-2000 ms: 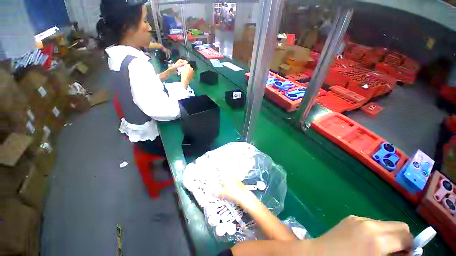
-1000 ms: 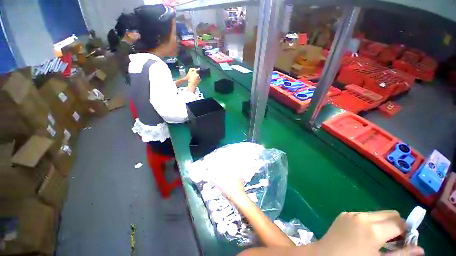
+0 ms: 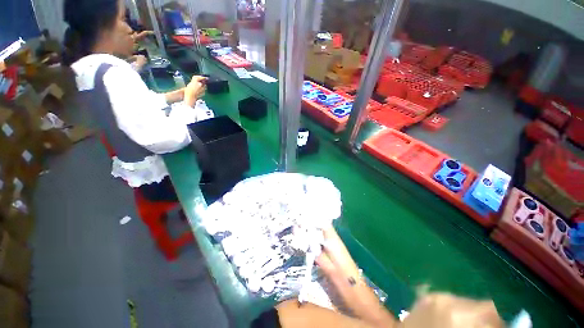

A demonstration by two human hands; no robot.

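Observation:
A large clear plastic bag [image 3: 330, 195] full of white corded accessories [image 3: 253, 256] lies open on the green bench in front of me. My left hand [image 3: 330, 256] is at the bag's near right side, with its fingers closed on a white corded accessory [image 3: 309, 266] that hangs down; its fingertips are partly hidden by white pieces. My right hand [image 3: 454, 311] is at the bottom edge, blurred and cut off. A pale end of a white piece [image 3: 522, 319] shows at its fingers.
A large black open carton [image 3: 221, 150] stands beyond the bag. Black boxes [image 3: 253, 108] stand farther along the belt. A seated person [image 3: 128, 109] works at the left. Metal posts [image 3: 292, 83] rise beyond the bag. Red trays [image 3: 410, 154] with blue items and a blue carton [image 3: 488, 188] line the far side.
The view has swung right, so the bench and trays sit farther left. My left hand has drawn back to the bag's near right side with a white piece. My right hand is lower and more blurred.

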